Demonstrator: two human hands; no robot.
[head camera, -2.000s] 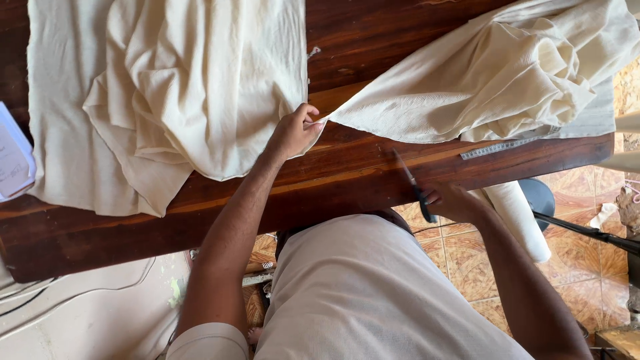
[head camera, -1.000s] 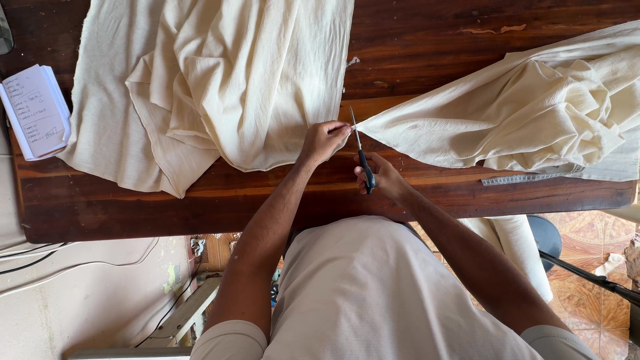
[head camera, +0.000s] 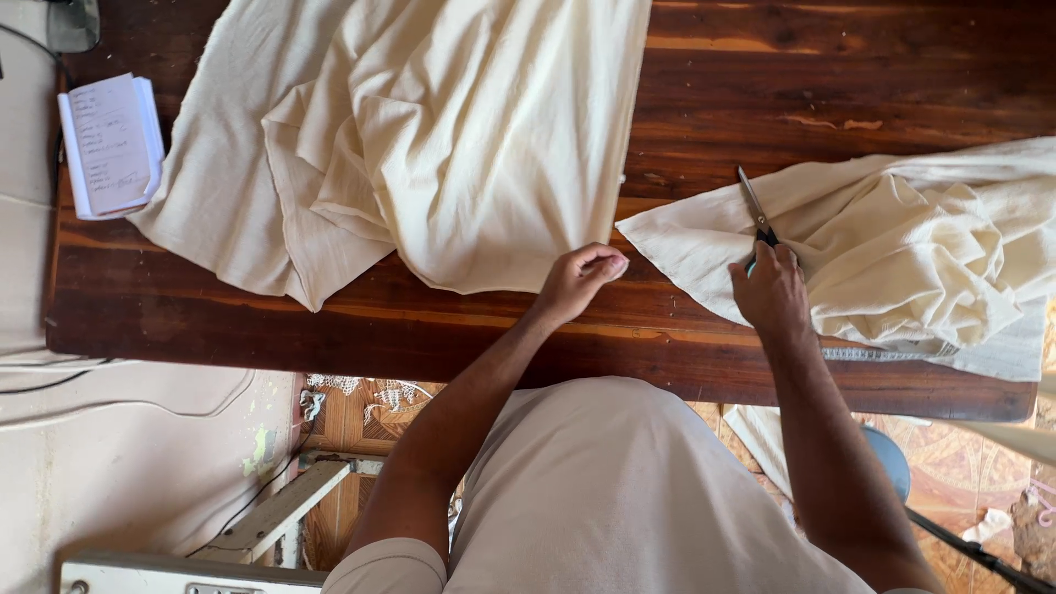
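Note:
A wide piece of cream cloth (head camera: 487, 148) lies in loose folds on the dark wooden table (head camera: 396, 330). At its lower right corner is my left hand (head camera: 582, 280), fingertips pinched together; whether they grip the cloth's edge cannot be told. A second cream cloth (head camera: 916, 239) lies bunched on the right, its pointed corner facing my left hand, with a gap between the two cloths. My right hand (head camera: 773, 290) rests over this second cloth on a pair of scissors (head camera: 754, 202), blades pointing away from me; the fingers cover most of the handles.
A notepad (head camera: 111, 148) with handwriting lies at the table's left end. A clear ruler (head camera: 887, 355) lies near the front edge, partly under the right cloth. Below the table are a metal frame (head camera: 280, 511) on the left and a blue round object (head camera: 887, 462) on the right.
My right hand has moved right with the scissors, away from my left hand and onto the right cloth. The right cloth's corner, earlier at my left fingertips, now lies apart from them.

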